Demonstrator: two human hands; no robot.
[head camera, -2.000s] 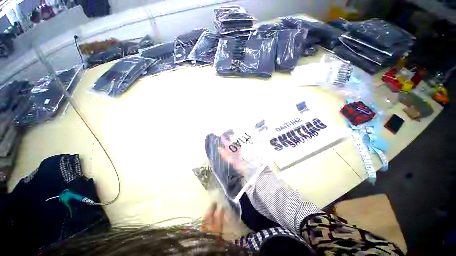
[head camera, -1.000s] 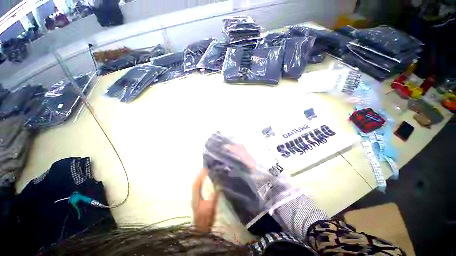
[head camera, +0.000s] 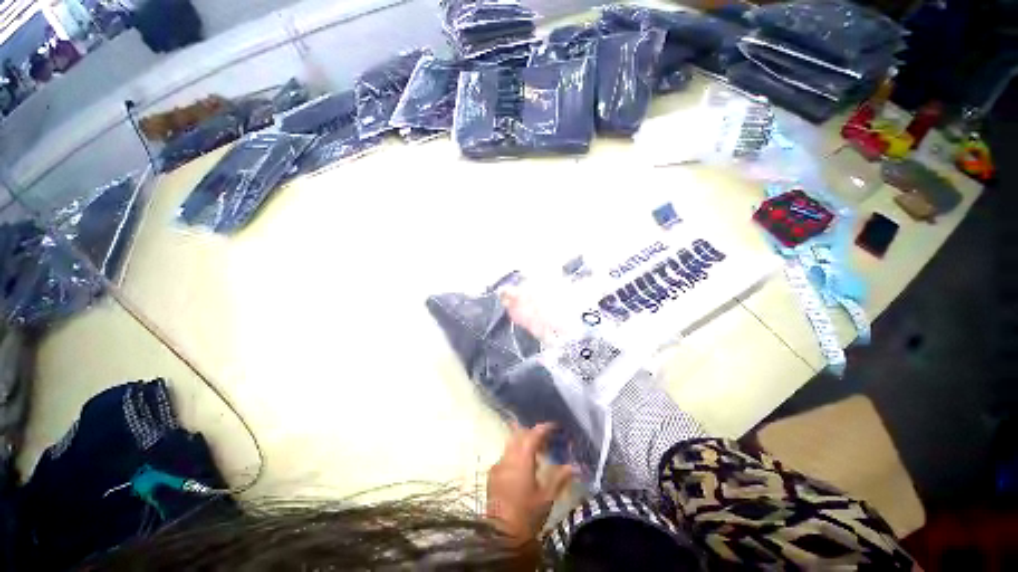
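Observation:
A folded dark garment (head camera: 480, 335) lies slantwise inside a clear garment polybag (head camera: 603, 430) over the table. My right hand (head camera: 527, 315) reaches from the lower right under the film, its fingers at the garment's upper edge; the film blurs it. My left hand (head camera: 527, 480) is at the near end of the bag, its fingers pinching at the bag's edge. A flat pile of polybags with bold dark lettering (head camera: 698, 318) lies just right of my right hand.
Bagged garments (head camera: 525, 106) line the far edge. A dark garment (head camera: 112, 447) with a teal-handled tool (head camera: 167, 480) lies at left, below a thin hose (head camera: 179, 363). A checked pouch (head camera: 793, 217), phone (head camera: 877, 234) and pale tape (head camera: 820, 324) lie at right.
My left hand has moved from beside the garment to the bag's near end. The garment lies flatter and more extended in the film. The whole view has shifted slightly.

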